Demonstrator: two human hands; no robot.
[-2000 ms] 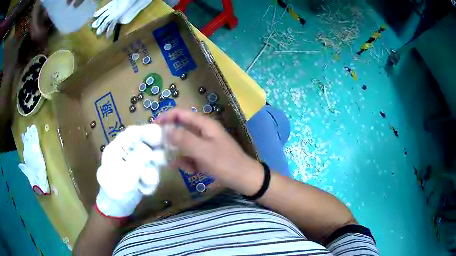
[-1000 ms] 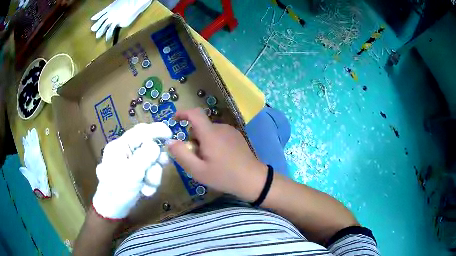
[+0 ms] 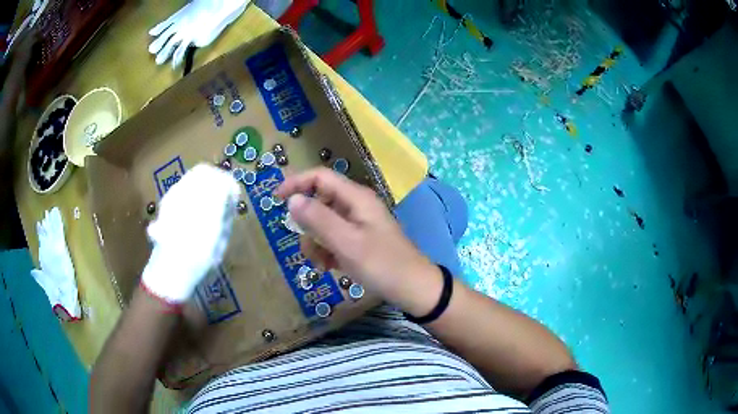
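Observation:
The cardboard box tray [image 3: 243,279] lies against the striped shirt, with several small round caps [image 3: 250,154] scattered on its bottom, some pale disc up, some dark dome up. My left hand [image 3: 192,230], in a white knit glove with a red cuff edge, is over the left middle of the tray, back up; its fingertips are hidden. My right hand [image 3: 348,234], bare with a black wristband, is over the right middle, thumb and fingers curled close together; whether a cap is between them cannot be made out. The hands are apart.
A cream bowl [image 3: 105,113] with a few small parts and a bowl of black parts [image 3: 48,154] stand on the yellow table [image 3: 392,149] at left. Spare white gloves lie left of the tray [image 3: 55,263] and beyond it [image 3: 194,28]. A red stool [image 3: 356,40] stands beyond.
My left hand has moved left, away from my right hand, which has shifted slightly toward my lap. More caps now show near the tray's near right side.

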